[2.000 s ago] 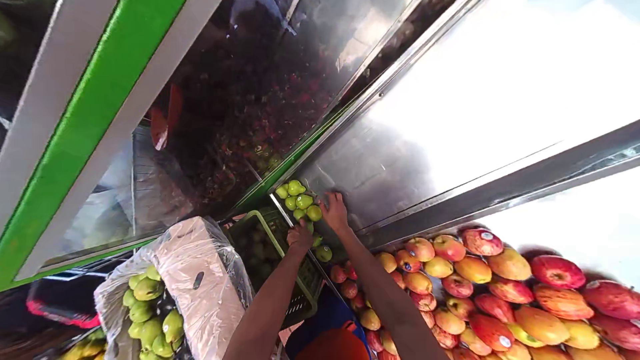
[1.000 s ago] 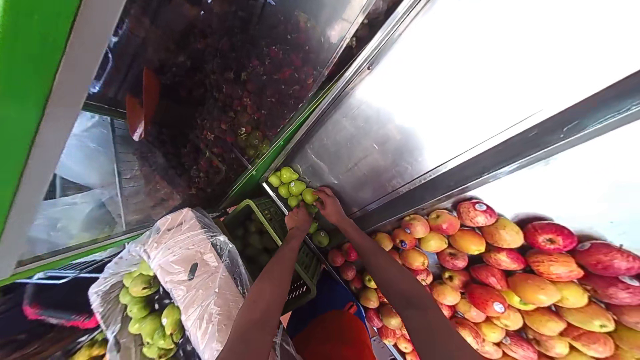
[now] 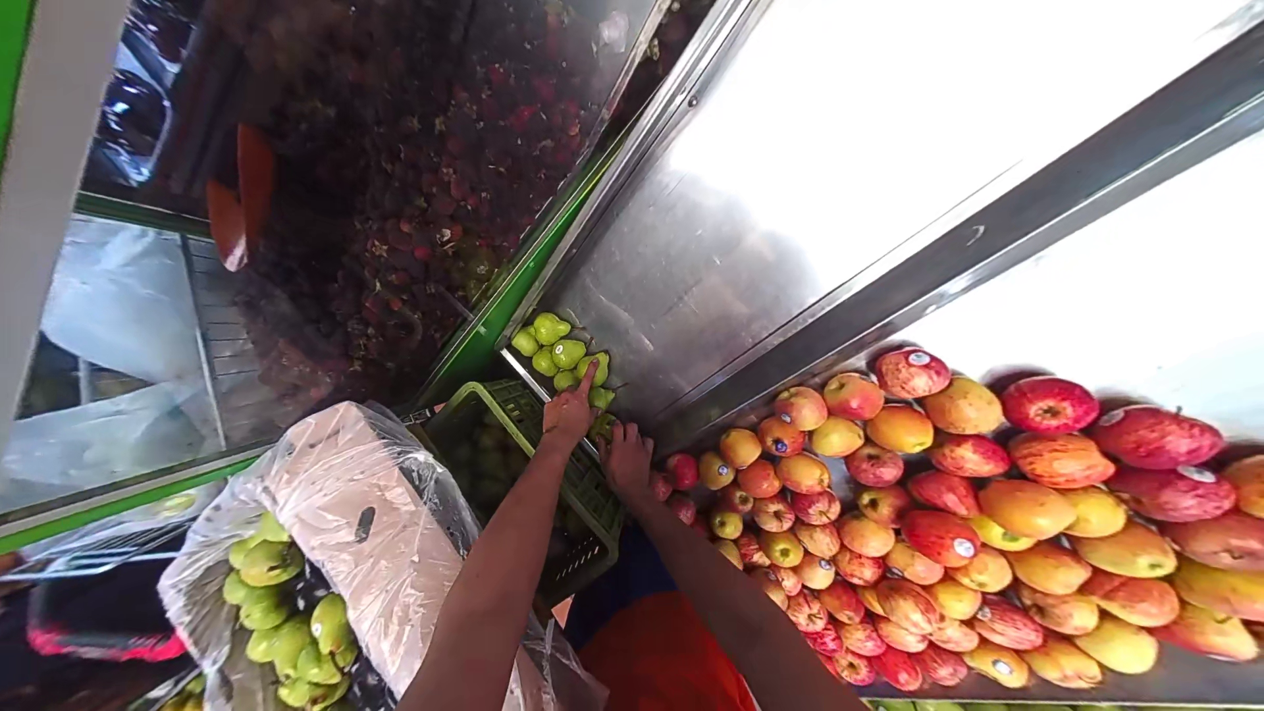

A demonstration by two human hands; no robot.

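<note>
Green pears (image 3: 568,354) lie in a small group on a metal shelf, against its raised front edge. My left hand (image 3: 570,407) touches a pear at the group's right side, index finger extended; its grip is hard to make out. Just to the right and nearer my body, my right hand (image 3: 626,456) is at the lowest pears of the group, beside the first red apples; its fingers are partly hidden. Below the shelf stands a green plastic crate (image 3: 494,395) with round fruit inside, partly behind my left forearm.
Red and yellow apples (image 3: 908,533) are stacked on the right. A plastic-lined box with brown paper (image 3: 346,513) holds more green pears (image 3: 286,632) at lower left. Behind a glass pane (image 3: 395,197) are dark red grapes. A metal panel (image 3: 731,237) rises behind the shelf.
My right hand has moved from the upper pears down toward the apples. My left hand has moved up onto the pears. The view has shifted somewhat.
</note>
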